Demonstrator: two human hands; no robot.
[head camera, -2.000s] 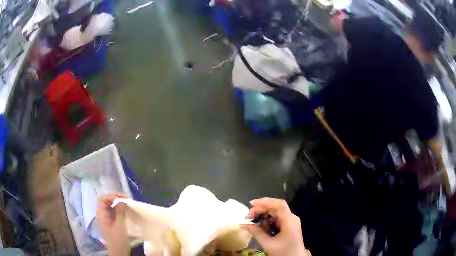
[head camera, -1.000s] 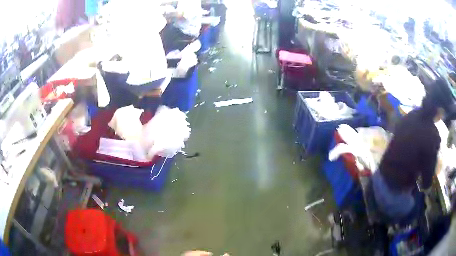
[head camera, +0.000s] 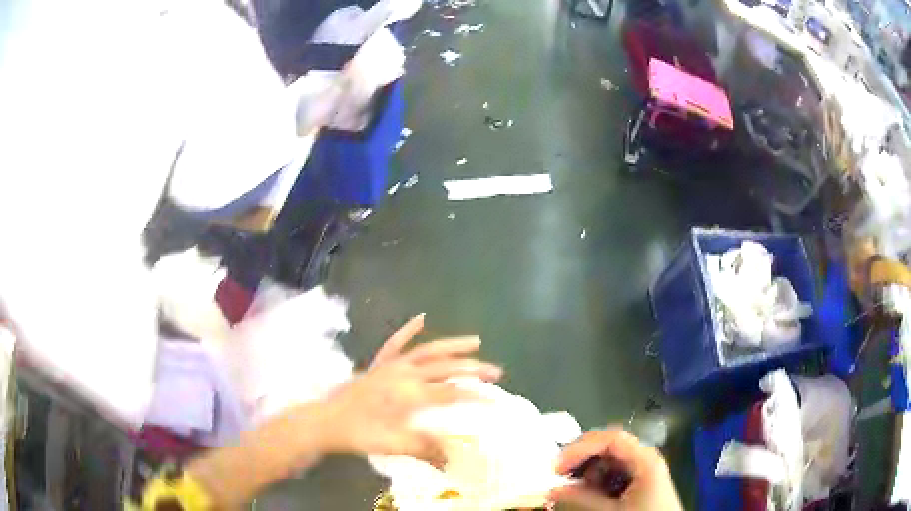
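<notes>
A cream garment (head camera: 489, 444) is bunched low in the picture, above the floor, cut off by the bottom edge. My left hand (head camera: 400, 394) reaches in from the left, fingers spread, its palm and thumb over or against the cloth; no grip shows. My right hand (head camera: 619, 474) pinches the garment's right edge between thumb and fingers. Something dark shows inside its curled fingers, too blurred to name. The lower part of the right hand is cut off.
A blue crate (head camera: 684, 329) with white cloth stands on the right, with more white cloth (head camera: 789, 439) below it. A pink-topped stool (head camera: 689, 95) is beyond. Large white cloth (head camera: 90, 180) fills the left. A white strip (head camera: 497, 187) lies on the green floor (head camera: 479, 269).
The view has moved forward along the aisle; the red stool has left it. Both hands and the garment have come back into view. Against the oldest frame, my left hand no longer stretches the cloth's left end.
</notes>
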